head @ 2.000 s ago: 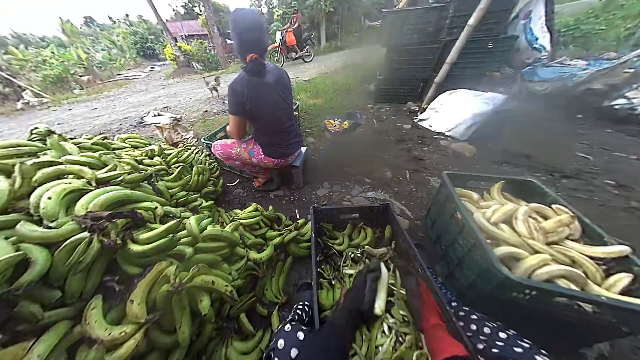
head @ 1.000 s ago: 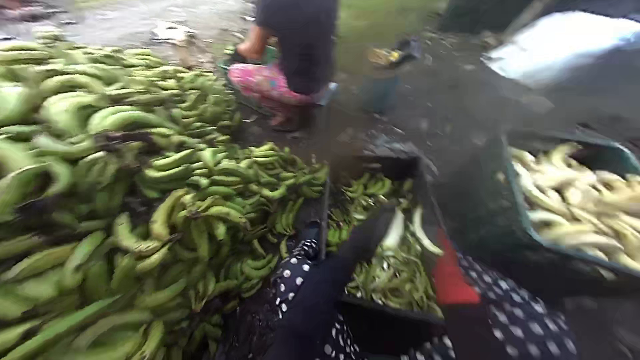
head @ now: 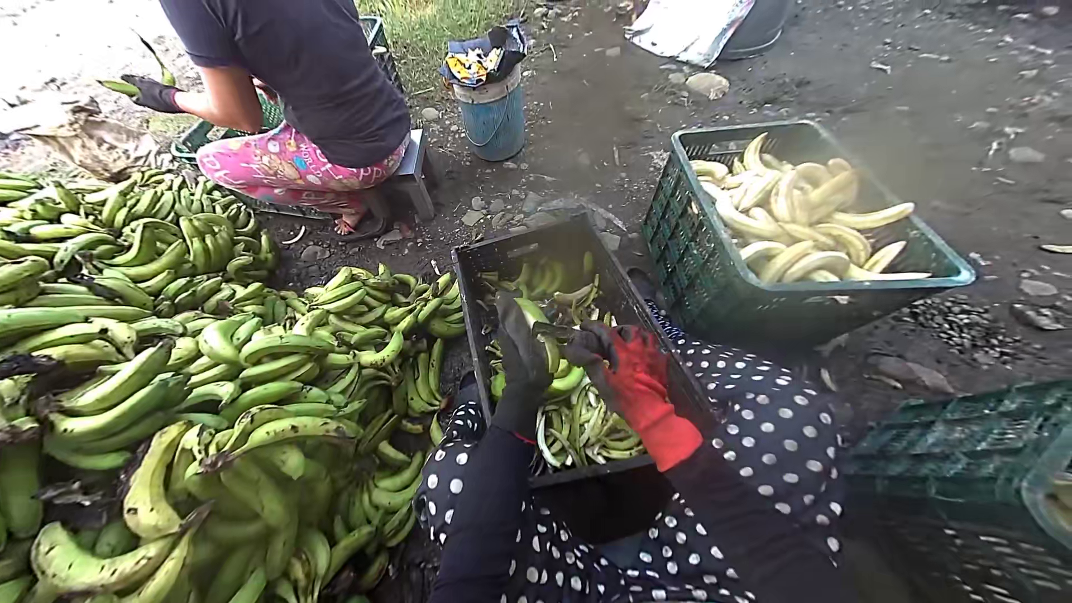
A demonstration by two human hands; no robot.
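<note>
My left hand [head: 521, 352], in a dark glove, holds a green plantain [head: 534, 322] over a black plastic crate [head: 494, 243] between my knees. Close beside it, my right hand [head: 621, 368], in a red and black glove, grips a small tool [head: 554, 332] that touches the plantain; its shape is mostly hidden by the fingers. Green plantains and a heap of peels [head: 590, 431] lie in the crate below. To the right, a green plastic crate [head: 888, 289] holds peeled plantains [head: 804, 209].
A large pile of green plantains [head: 251, 368] covers the ground at the left. A person [head: 293, 92] sits on a low stool [head: 414, 172] ahead, holding a plantain. A blue bucket [head: 492, 117] stands beyond my crate, and another green crate [head: 963, 444] is at the lower right.
The view has tilted down. My hands have come together over the black crate, and a green plantain is now in my left hand. The pale pieces seen near my hand earlier are no longer there.
</note>
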